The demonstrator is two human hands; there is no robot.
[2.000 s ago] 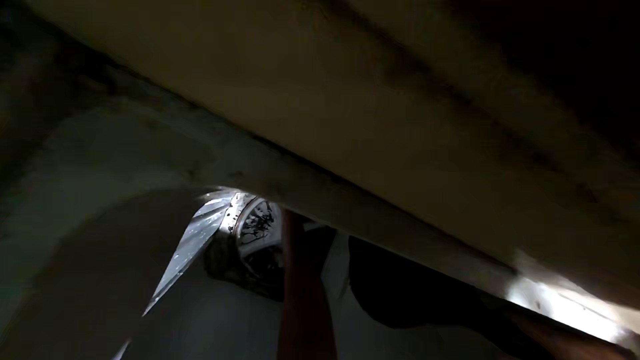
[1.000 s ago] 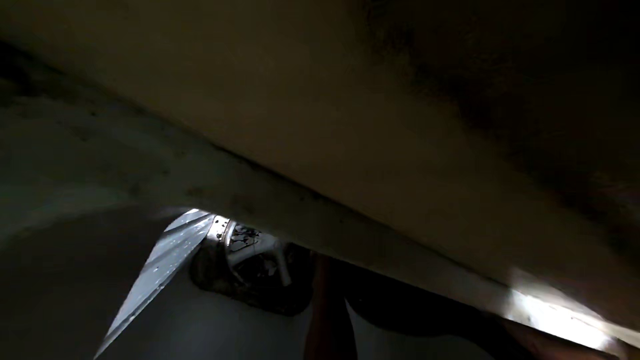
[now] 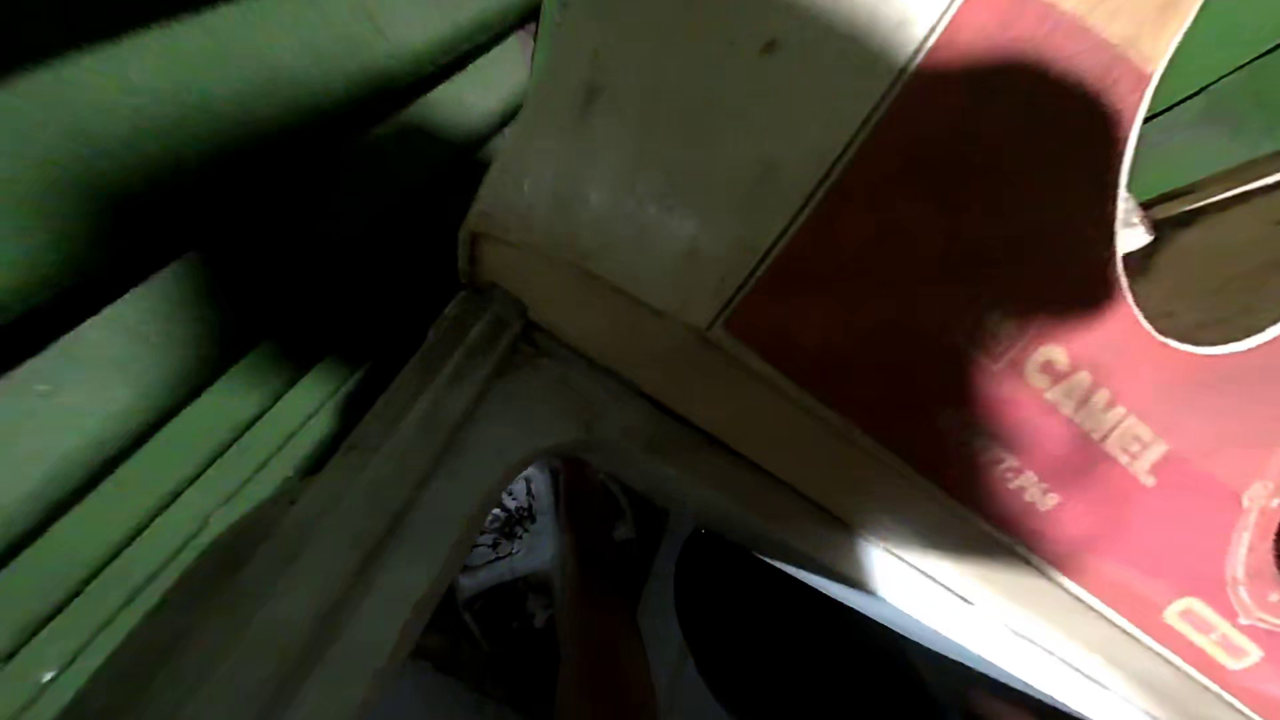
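Neither of my hands can be made out. A bare brown limb (image 3: pixel 600 610) rises from the bottom edge into the dark under a pale ledge (image 3: pixel 780 390); whether it is an arm or a leg cannot be told, and its far end is hidden. Left of it, a white thing with a dark branching pattern (image 3: pixel 505 520) shows through a curved opening. A large black rounded shape (image 3: pixel 780 620) lies to the limb's right. Above the ledge is a red panel (image 3: pixel 1080 500) with pale writing and a white-edged curved cutout, and a cream panel (image 3: pixel 640 150) adjoins it.
Green ridged boards (image 3: pixel 230 440) run along the left side, with deep shadow between them. More green boarding (image 3: pixel 1220 120) shows through the cutout at the upper right. A bright patch of light (image 3: pixel 960 600) falls across the ledge at the lower right.
The view has shifted widely, bringing the red panel and green boards into sight. The pale, shiny pointed strip seen earlier beside the patterned thing no longer shows.
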